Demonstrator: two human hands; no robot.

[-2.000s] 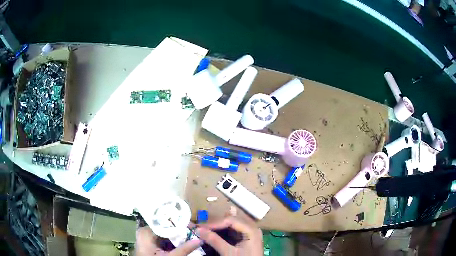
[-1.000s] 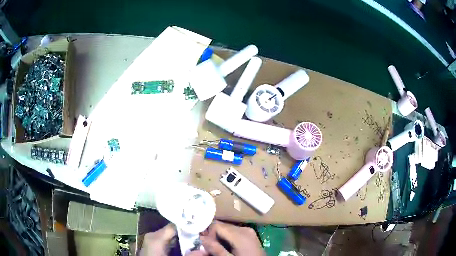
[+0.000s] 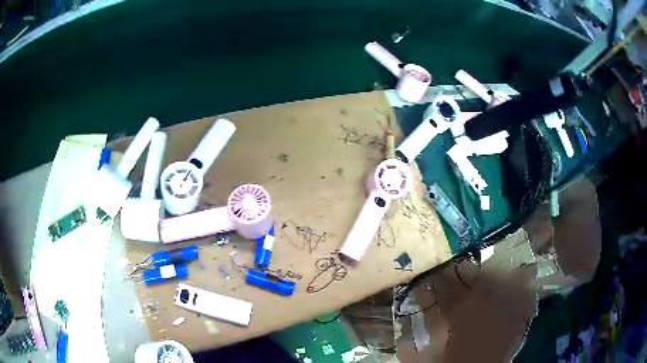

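Observation:
A white fan head (image 3: 164, 352) is cut off by the bottom edge at the left; its handle and whatever holds it are out of the picture. Neither of my hands shows. On the cardboard lie a white handle cover (image 3: 213, 305), blue cells (image 3: 269, 282) with thin wires, a pink fan (image 3: 248, 210) and a white fan (image 3: 182, 186). Another pink fan (image 3: 369, 216) lies further right. A black electric screwdriver (image 3: 521, 106) reaches in from the upper right; no hand is visible on it.
A green board (image 3: 67, 224) lies on the white sheet (image 3: 53, 273) at the left. More fan bodies (image 3: 413, 83) and loose shell parts (image 3: 468, 169) lie beyond the cardboard's right end. Brown cartons (image 3: 454, 319) stand below the bench edge. Dark cords hang at the right.
The view has swung to the right, so the bench things sit further left. My hands have left the picture, and the fan they held is now mostly cut off at the bottom.

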